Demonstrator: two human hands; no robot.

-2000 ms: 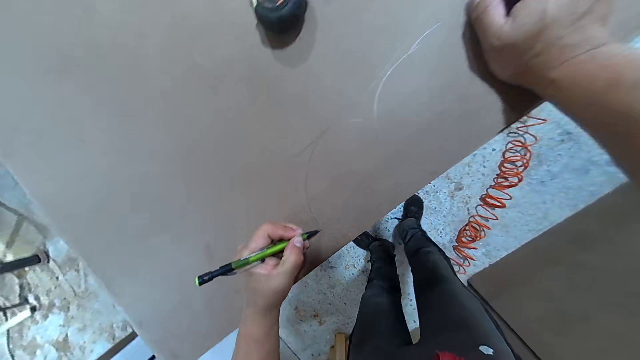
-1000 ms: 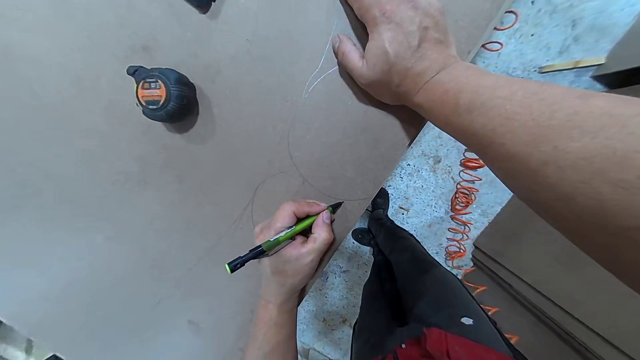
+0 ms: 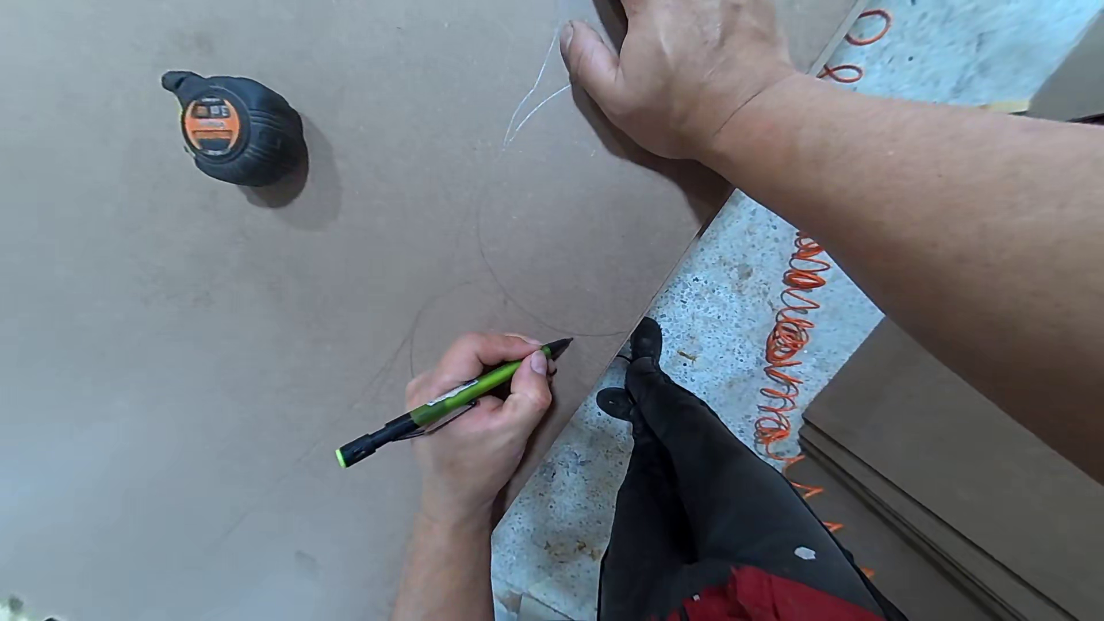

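My left hand point(image 3: 479, 414) holds a green and black mechanical pencil point(image 3: 470, 392). The pencil's tip is at the brown board, just below a thin curved line point(image 3: 509, 297) that runs to the board's edge. My right hand point(image 3: 681, 78) rests on the large brown board point(image 3: 345, 259) near its right edge, thumb spread. Its fingertips are cut off at the top, so whether it holds anything is hidden. Beside its thumb are pale curved lines point(image 3: 530, 99). A black tape measure with an orange label point(image 3: 237, 129) stands on the board at upper left.
An orange coiled air hose point(image 3: 785, 345) lies on the speckled floor point(image 3: 716, 267) past the board's edge. More brown boards point(image 3: 966, 448) are stacked at lower right. My legs point(image 3: 716, 466) and shoes are close to the board's edge.
Two seconds ago my right hand was farther from the pale curved lines; now its thumb is beside them. The pencil has stayed in my left hand. The view has shifted.
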